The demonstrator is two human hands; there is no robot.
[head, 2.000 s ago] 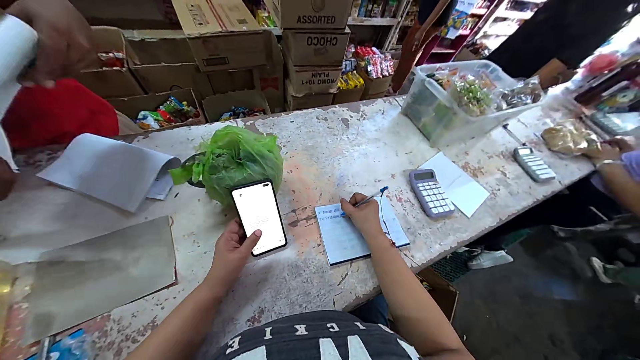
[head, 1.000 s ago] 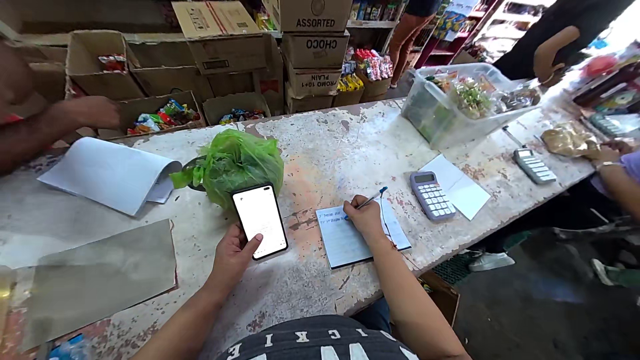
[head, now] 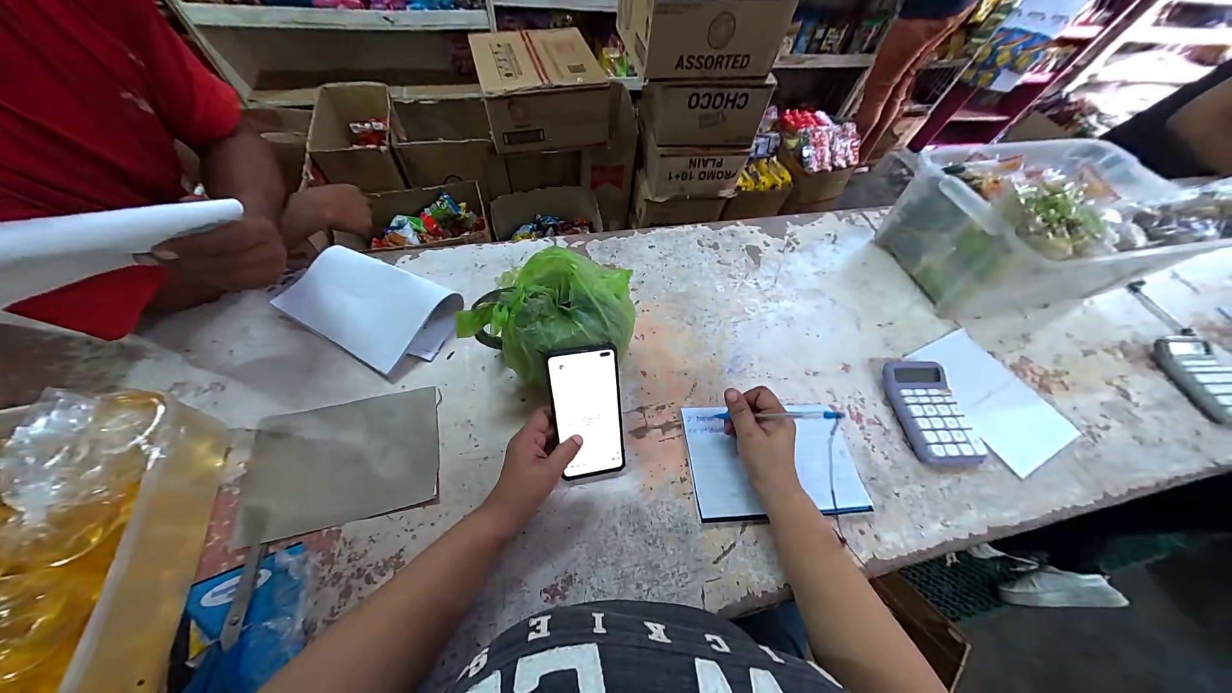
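Note:
My left hand (head: 541, 460) holds a smartphone (head: 587, 414) with a lit white screen, the thumb resting on its lower part. Right behind the phone is a green plastic bag (head: 568, 303), its contents hidden. In my right hand (head: 763, 438) is a blue pen (head: 808, 415), held nearly level over the upper part of a lined notepad (head: 717, 481) that bears blue handwriting. A cord hangs from the pen's end. To the right, a calculator (head: 932, 414) partly overlaps a white sheet (head: 1020, 409) on the worn, paint-chipped counter (head: 664, 539).
A person in a red shirt (head: 106, 106) holds papers at the left, beside folded white sheets (head: 356, 298). Grey cardboard (head: 337, 462) and a bin of yellow liquid bags (head: 159, 539) lie nearer. A clear plastic tub (head: 972, 260) and a second calculator (head: 1198, 375) are at the right.
The person in red has leaned into view at the left with papers in hand. The pen in my right hand has tilted from a steep slant to nearly level.

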